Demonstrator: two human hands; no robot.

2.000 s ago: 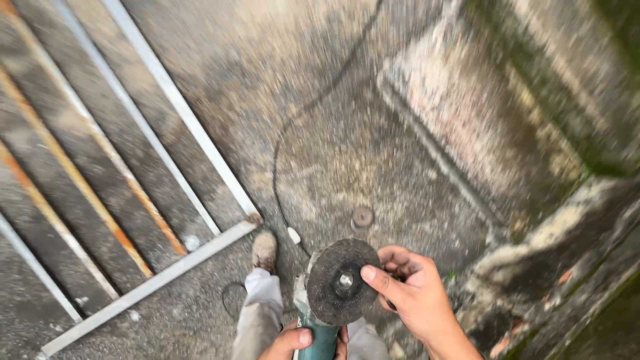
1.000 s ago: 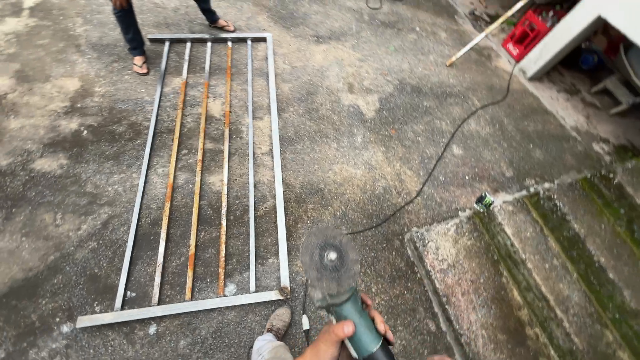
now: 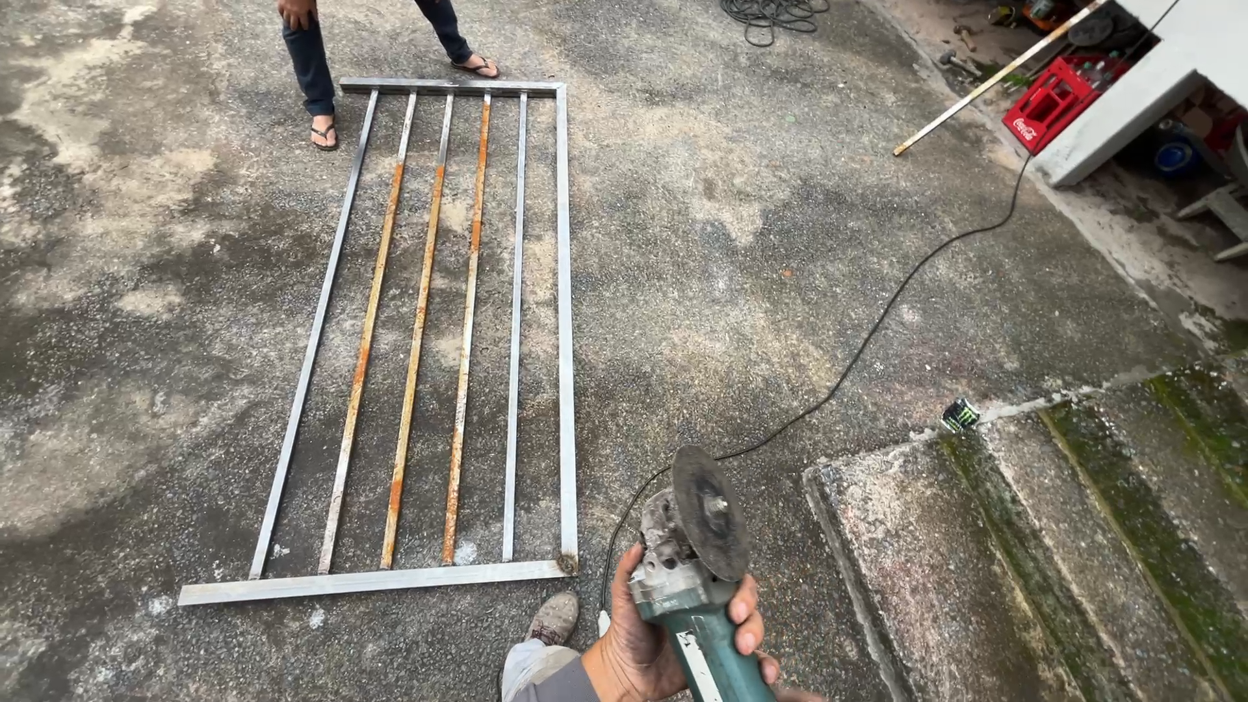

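My left hand (image 3: 639, 639) grips a green angle grinder (image 3: 717, 648) by its body near the gear head, the fingertips showing on the far side. The grinder's dark, worn disc (image 3: 710, 514) faces right and is tilted, with a nut at its centre. Only a sliver of skin, which may be my right hand (image 3: 801, 695), shows at the bottom edge; what it does is hidden. Ahead and to the left a metal frame (image 3: 567, 322) of square tubes lies flat on the ground, with several rusty bars (image 3: 419, 322) inside it.
A person in dark trousers (image 3: 310, 63) and flip-flops stands at the frame's far end. A black cable (image 3: 882, 317) curves over the concrete. Mossy concrete steps (image 3: 916, 556) are at the right. A red crate (image 3: 1058, 102), a leaning rusty bar (image 3: 994, 80) and coiled cable (image 3: 770, 12) are farther off.
Two seconds ago my right hand was touching the disc's centre; it has come away from it. My left hand has kept hold of the grinder. The view has swung up and turned, bringing the person into sight.
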